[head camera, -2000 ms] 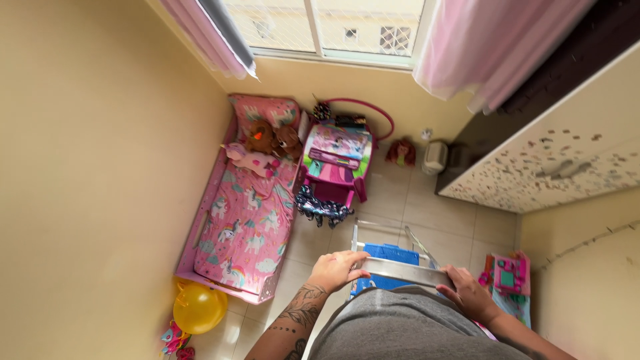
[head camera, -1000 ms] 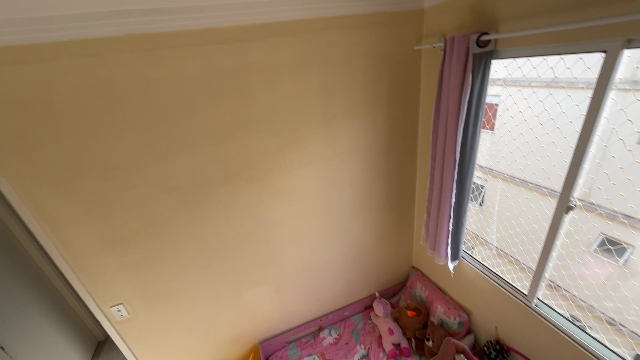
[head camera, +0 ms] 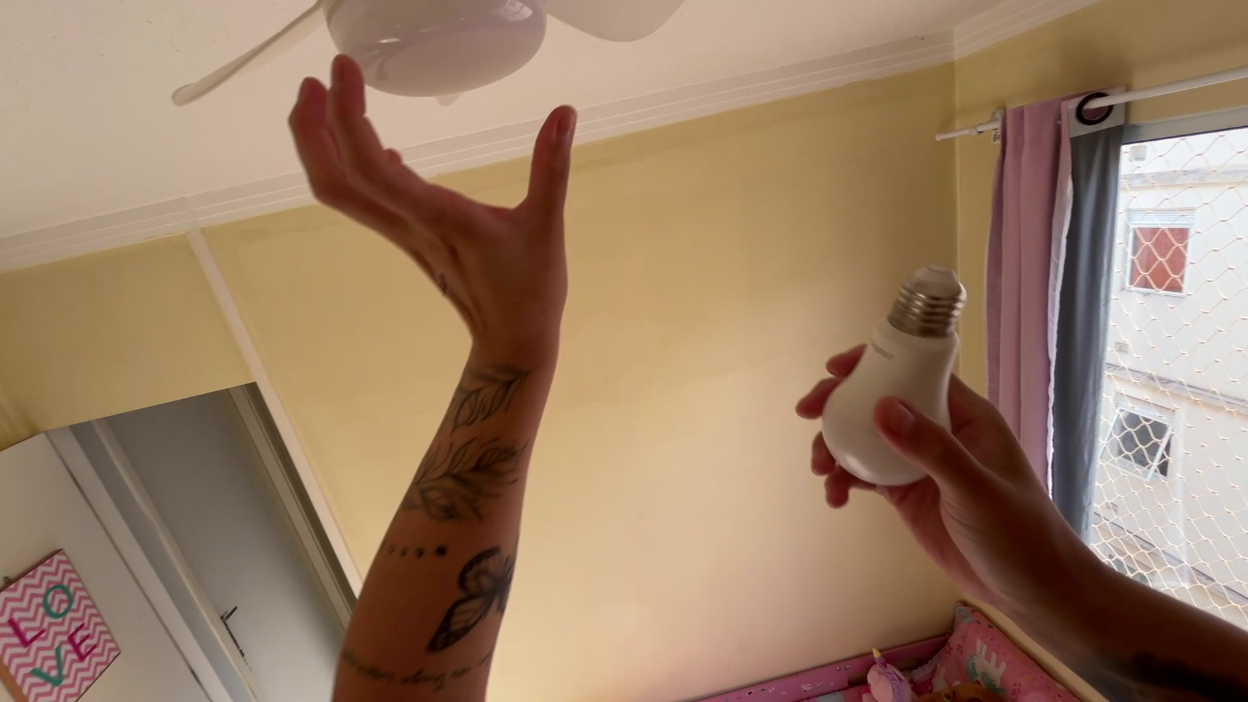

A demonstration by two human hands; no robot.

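My left hand point(head camera: 458, 205) is raised with fingers and thumb spread and nothing between them. Just above its fingertips is the rounded, pale globe of a ceiling fan light point(head camera: 439, 44); whether they touch is hard to tell. Two white fan blades point(head camera: 249, 54) extend from either side of it. At the right, my right hand point(head camera: 936, 468) grips a white light bulb point(head camera: 887, 409) by its round part, the metal screw base pointing up.
A window with safety netting point(head camera: 1185, 361), a pink and grey curtain point(head camera: 1033, 292) and a curtain rod point(head camera: 1170, 90) are at the right. A pink bed point(head camera: 819, 682) with plush toys lies below. At the lower left are a doorway and a decorated sign point(head camera: 60, 629).
The view has swung up from the floor to the ceiling. Two seconds ago both hands rested on a ladder's top rail; now the left is raised and the right holds a bulb.
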